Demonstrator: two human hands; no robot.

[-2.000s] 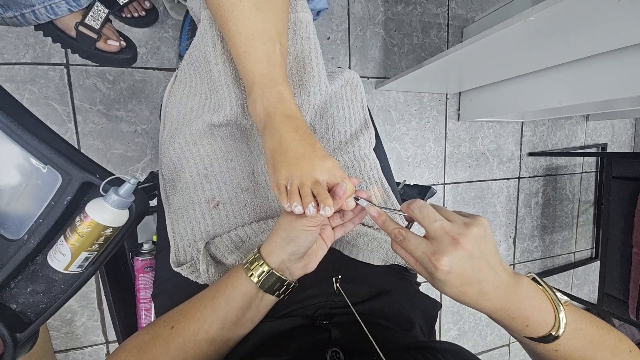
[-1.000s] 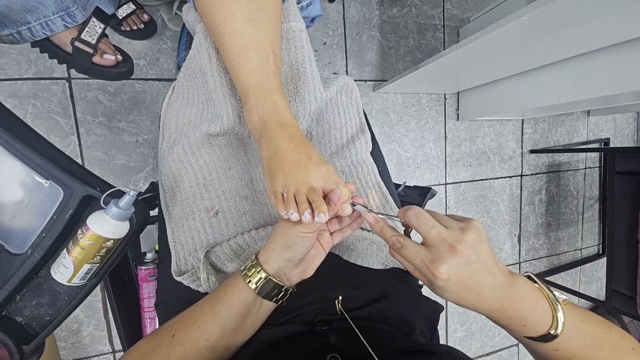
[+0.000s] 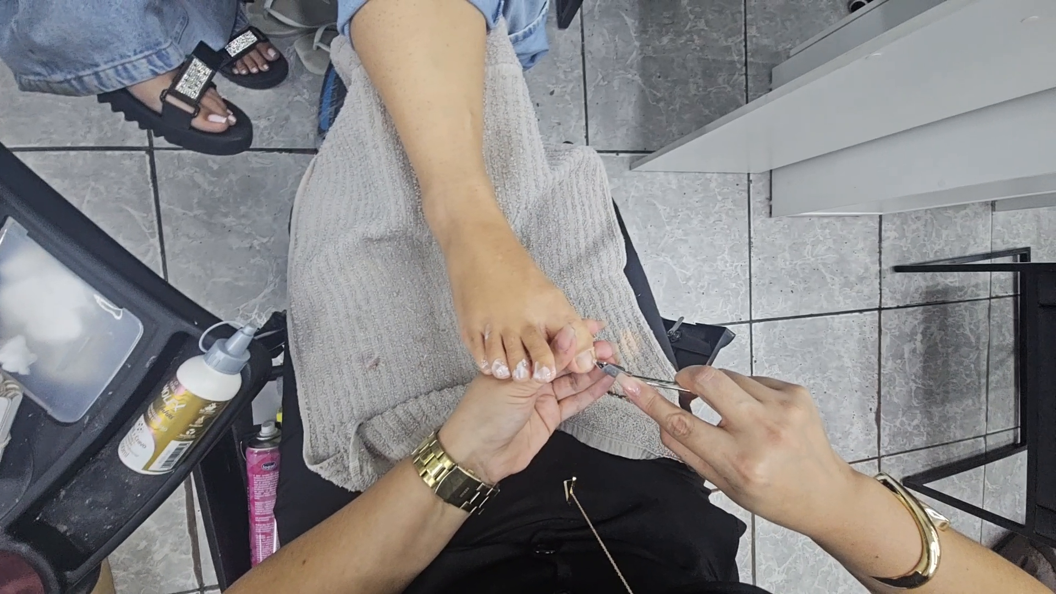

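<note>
Another person's bare foot (image 3: 511, 280) rests over a ribbed grey towel (image 3: 363, 305), with white cream-like residue on the smaller toes. My left hand (image 3: 524, 412), a gold watch (image 3: 452, 473) on its wrist, lies palm up under the toes, and its thumb and fingers grip the big toe (image 3: 582, 346). In my right hand (image 3: 742, 421), pinched between thumb and fingers, is a slim metal nail tool (image 3: 648, 379). The tool's tip is at the edge of the big toenail; its exact shape is too small to tell. A gold bracelet (image 3: 920, 528) circles my right wrist.
At left, a black tray (image 3: 99, 495) holds a white squeeze bottle (image 3: 186, 404) and a clear container (image 3: 66, 322) with cotton. A pink spray can (image 3: 264, 495) stands beside it. Sandalled feet (image 3: 198, 107) are at upper left, a white furniture panel (image 3: 858, 99) at upper right, a black metal frame (image 3: 1027, 396) at right.
</note>
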